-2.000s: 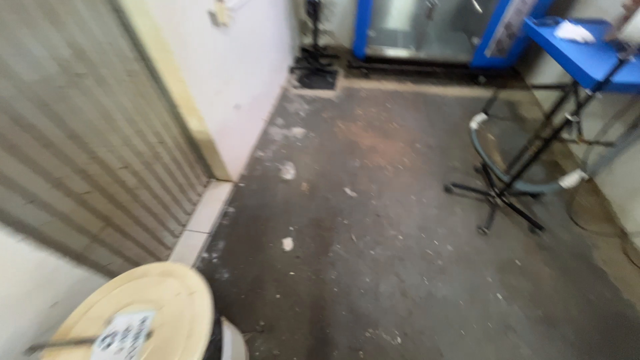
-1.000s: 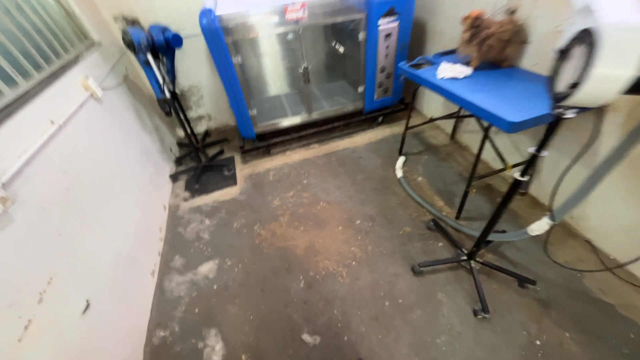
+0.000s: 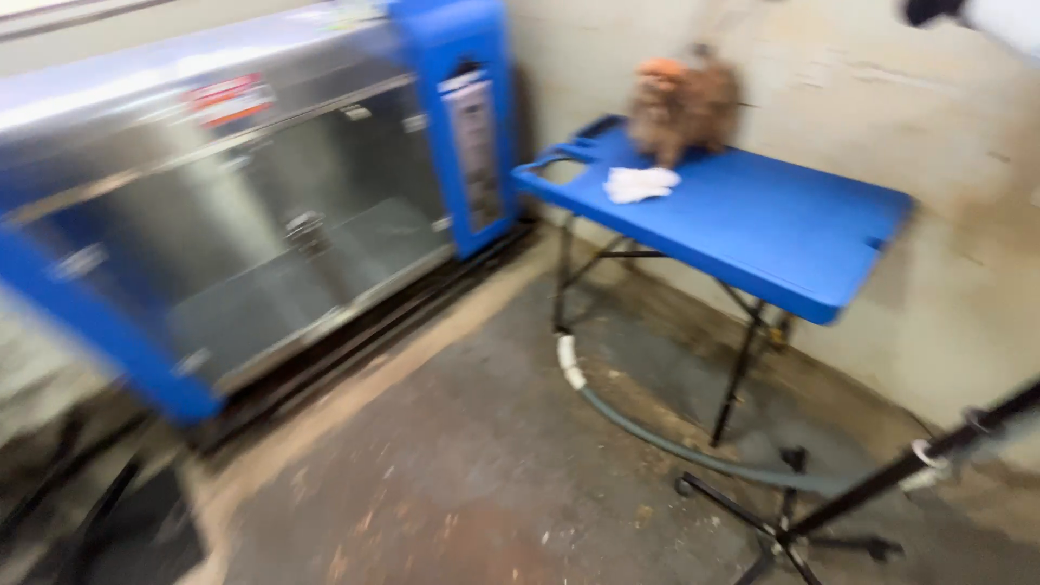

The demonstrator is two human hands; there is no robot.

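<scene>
Neither of my hands shows in the head view. A small fluffy brown dog (image 3: 686,106) with something orange on its head is on a blue grooming table (image 3: 780,219) with dark folding legs. Beside its front paws lies a crumpled white cloth or tissue (image 3: 640,184). The picture is blurred, so the dog's face and finer details cannot be made out.
A steel and blue drying cabinet (image 3: 268,219) with clear doors stands at the left. A wheeled black stand (image 3: 861,487) is at the lower right. A grey hose (image 3: 666,443) curves over the stained floor (image 3: 439,471) near the table legs.
The view has swung right and come nearer to the cabinet and the blue table. The dog, only partly in view one second ago, now shows more fully on the table.
</scene>
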